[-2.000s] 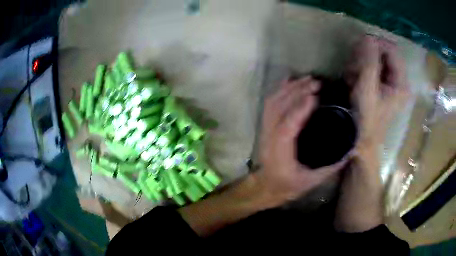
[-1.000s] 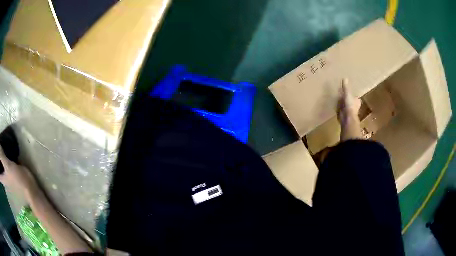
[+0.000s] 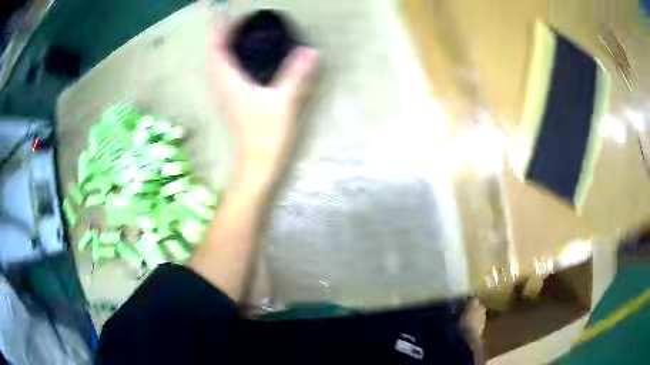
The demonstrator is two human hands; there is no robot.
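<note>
My left hand (image 3: 260, 107) is on the bench at the upper middle of the view, with its fingers around a round black object (image 3: 263, 44). A heap of bright green cylinders (image 3: 142, 189) lies on the bench to the left of my left forearm. My right hand cannot be made out; a small blurred skin-coloured patch shows at the lower right edge of my dark clothing. The view is blurred.
A black sheet with pale yellow borders (image 3: 566, 117) lies on the tan cardboard bench cover (image 3: 492, 214) at the right. A white machine (image 3: 28, 192) stands at the far left. An open carton (image 3: 542, 314) shows at the lower right, beside green floor with a yellow line.
The view has swung from the floor carton back to the bench. My left hand still holds the round black object. My right hand, earlier over the carton, no longer shows clearly.
</note>
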